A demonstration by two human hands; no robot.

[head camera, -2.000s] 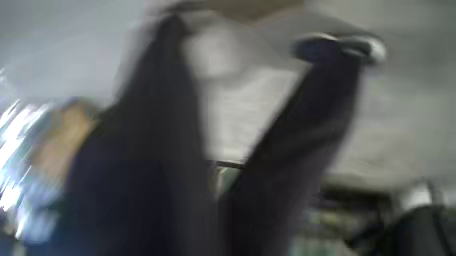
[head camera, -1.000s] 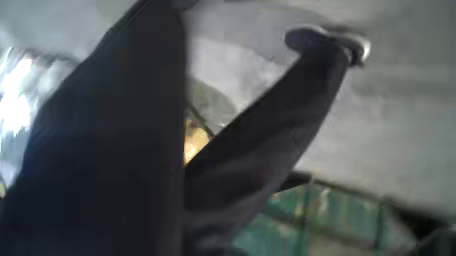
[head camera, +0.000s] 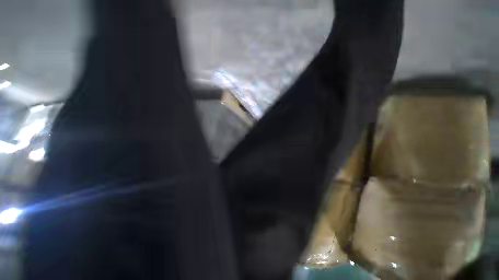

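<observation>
Neither of my hands is in view. Two dark trouser legs fill the middle, one on the left side of the picture [head camera: 131, 142] and one right of centre [head camera: 306, 131], spread apart. Nearest on the right is a tan, boxy stack [head camera: 432, 142] with a glossy, film-like skin and a dark seam or strap across it. The picture is blurred, and what is inside the stack cannot be told.
Shiny wrinkled film [head camera: 33, 128] with bright glare is at the left edge. Grey floor [head camera: 246, 33] shows between the legs, with a small tan-edged piece [head camera: 236, 105] on it. A bit of green-blue surface [head camera: 334, 273] shows at the bottom.
The legs have shifted and the shoe has left the picture. The tan stack has come into view on the right, where grey floor and green crate-like forms showed before.
</observation>
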